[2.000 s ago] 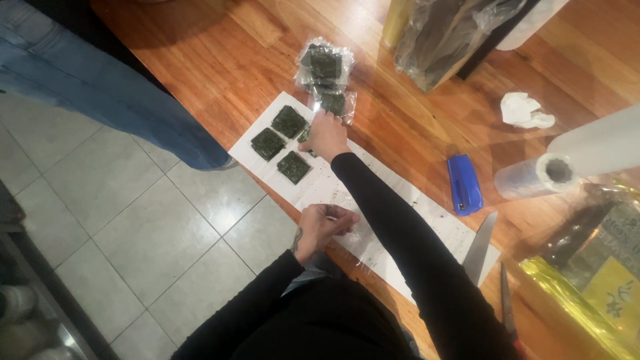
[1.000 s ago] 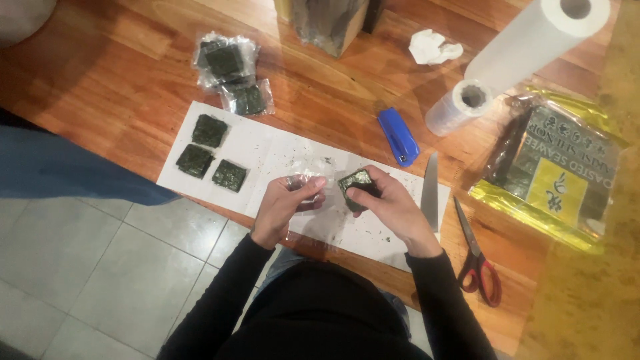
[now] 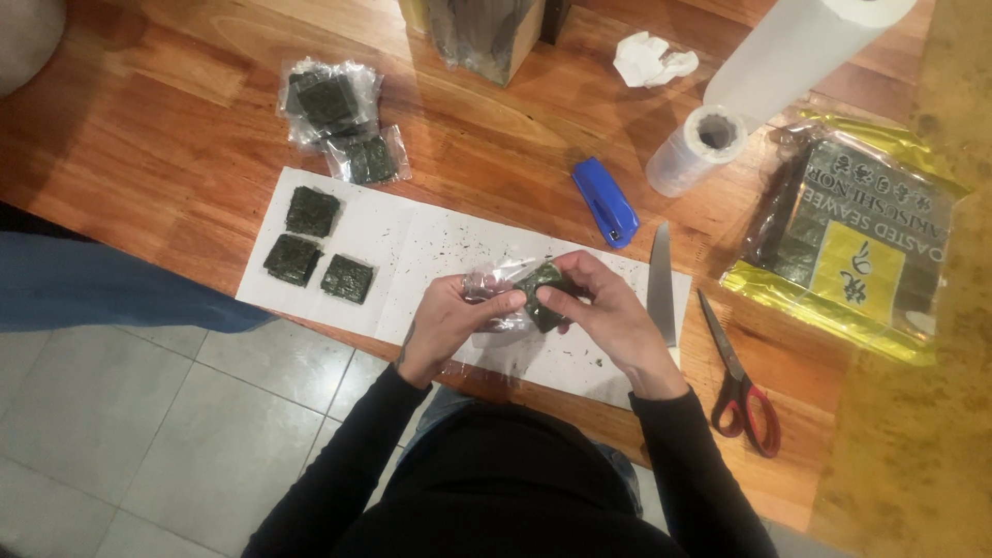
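My left hand point(image 3: 465, 314) pinches a clear plastic bag point(image 3: 496, 283) above white paper point(image 3: 387, 310) strewn with dark crumbs. Between the thumb and fingers of my right hand point(image 3: 601, 310) is a stack of nori squares point(image 3: 545, 298), its left edge at the bag's mouth; how far it is inside, I cannot tell. Separate nori stacks lie on the paper's left part: an upper one point(image 3: 313, 211), a lower left one point(image 3: 292, 260) and a lower right one point(image 3: 347, 278). Beyond the paper is a pile of bagged nori point(image 3: 325, 101), with one bagged stack point(image 3: 368, 159) at its near edge.
A blue stapler point(image 3: 604, 201), a knife point(image 3: 660, 287) and red-handled scissors point(image 3: 740, 387) lie to the right. Farther right are a clear plastic roll point(image 3: 694, 151), a large white roll point(image 3: 798, 58) and a nori package point(image 3: 852, 240). Crumpled tissue point(image 3: 651, 60) lies at the back. A person's jeans-clad leg point(image 3: 116, 279) is at left.
My right hand has left the nori stacks on the paper and come beside my left hand with one stack. Since a second ago, that stack and the bag have come together. The view has shifted.
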